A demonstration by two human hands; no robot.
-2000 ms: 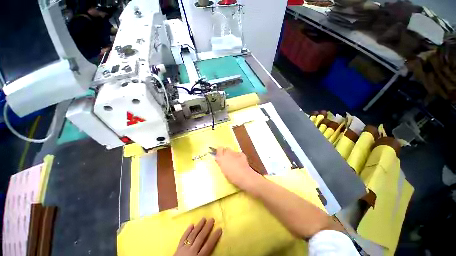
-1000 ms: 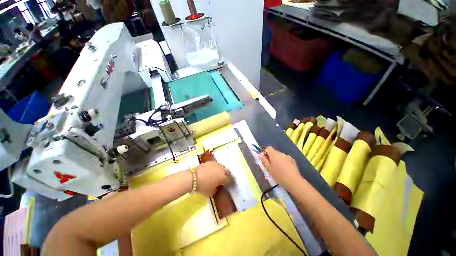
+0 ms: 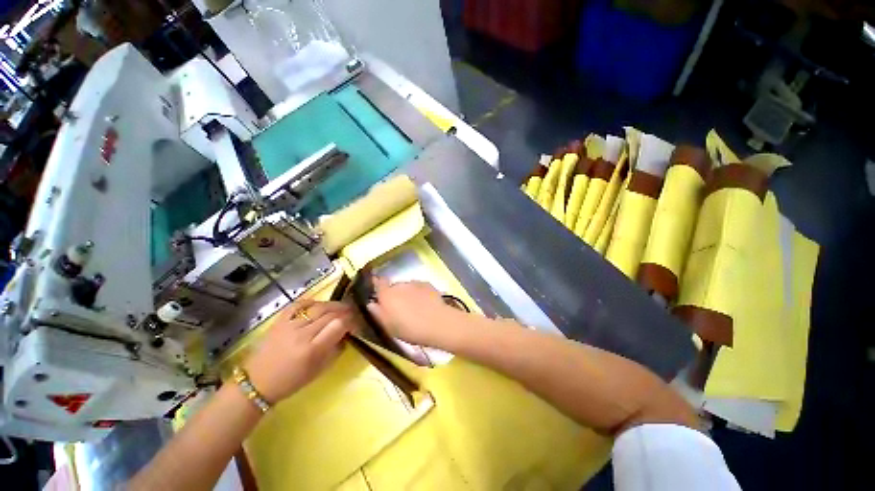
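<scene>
The yellow sewing template flap [image 3: 321,408] lies in front of the sewing head [image 3: 72,355]. A dark brown strip [image 3: 384,360] runs along the slot beside it. My left hand [image 3: 312,336] rests at the flap's edge, fingertips at the strip; whether it grips anything is unclear. My right hand [image 3: 408,312] is just right of it, fingertips down on a dark item at the strip's upper part. I cannot tell if this is the strip or a tool. A yellow panel [image 3: 508,412] covers the near side. The hands hide part of the slot.
The template clamp [image 3: 273,249] and black cables stand behind the flap, beside a yellow roll [image 3: 374,213]. Rolled yellow panels with brown bands [image 3: 672,216] are at the right. The dark grey table [image 3: 547,259] and teal bed [image 3: 326,144] show behind.
The view has shifted right and down. My right hand has moved from the template's right side to beside my left hand. The brown strip looks narrower, and its slot is partly covered by my hands.
</scene>
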